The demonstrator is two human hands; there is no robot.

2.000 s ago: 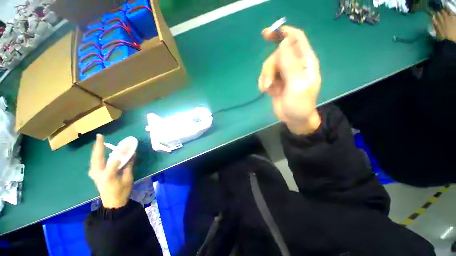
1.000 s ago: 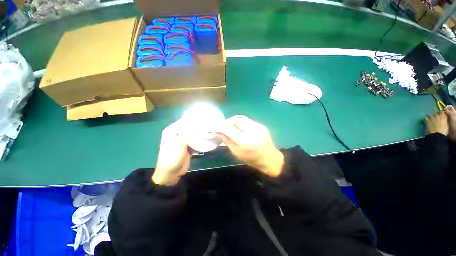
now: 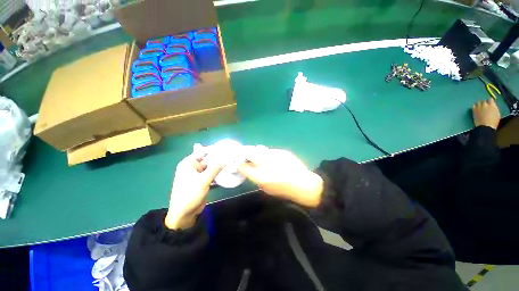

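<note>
A round white part, glaring and likely a cover (image 3: 229, 176), is held between both hands above the bench's front edge. My left hand (image 3: 192, 185) grips its left side. My right hand (image 3: 281, 173) grips its right side with bent fingers. Glare hides the part's details and what the fingertips touch. A white housing (image 3: 316, 96) lies on the green bench beyond my right hand, and its black cable (image 3: 359, 128) runs to the bench's front edge.
A brown carton (image 3: 188, 108) of blue battery packs (image 3: 177, 61) stands at the back left. A clear bag (image 3: 12, 128) lies far left. Metal fittings (image 3: 407, 77) and small white parts (image 3: 437, 59) lie right, near a neighbour's hand (image 3: 486, 113). White parts (image 3: 108, 261) fill a blue bin below.
The housing went from near the front edge to farther right on the bench. My hands came together on the white part and still hold it. The neighbour's hand has shifted.
</note>
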